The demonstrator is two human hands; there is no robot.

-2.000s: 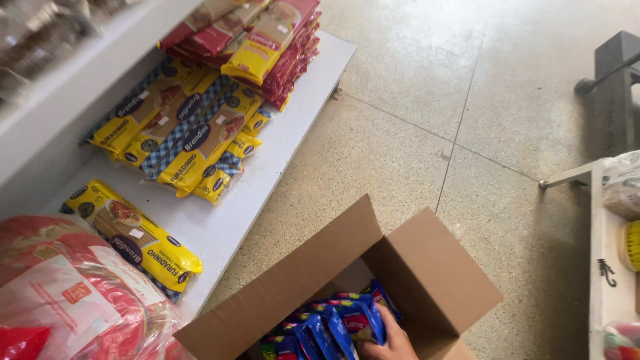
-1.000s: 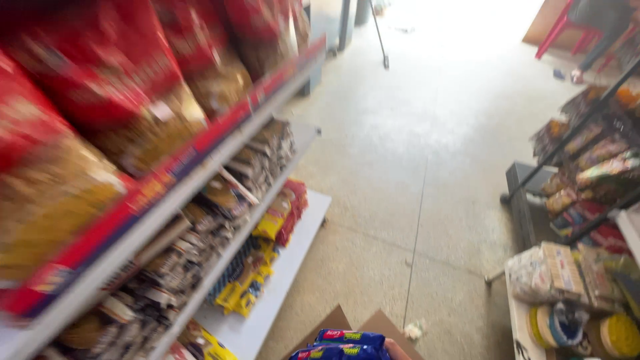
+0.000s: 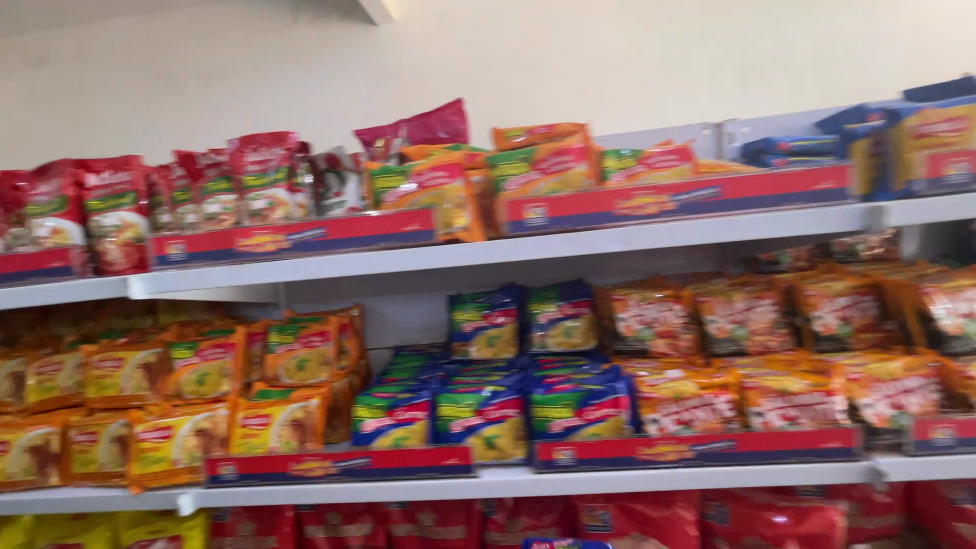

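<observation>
Blue-and-green packets of instant noodles [image 3: 480,419] stand in rows on the middle shelf, with two more packets [image 3: 560,320] upright on top at the back. At the bottom edge of the head view shows the top of another blue packet [image 3: 568,543]. Just right of it is a skin-toned sliver, seemingly the fingertips of my right hand [image 3: 639,542]; its grip is cut off by the frame. My left hand is out of view. Orange-and-yellow noodle packets [image 3: 179,442] fill the shelf to the left, and orange packets with a red print [image 3: 686,400] are to the right.
Red pouches [image 3: 114,213], orange packets [image 3: 419,187] and blue bags [image 3: 934,141] stand on the upper shelf [image 3: 503,248]. Red and blue label strips edge the middle shelf [image 3: 526,484]. Red bags [image 3: 640,518] and yellow bags [image 3: 164,530] show below it.
The view has swung from the floor and low shelves up to the noodle shelves. The cardboard box, with a hand at blue packets in it two seconds ago, is out of view.
</observation>
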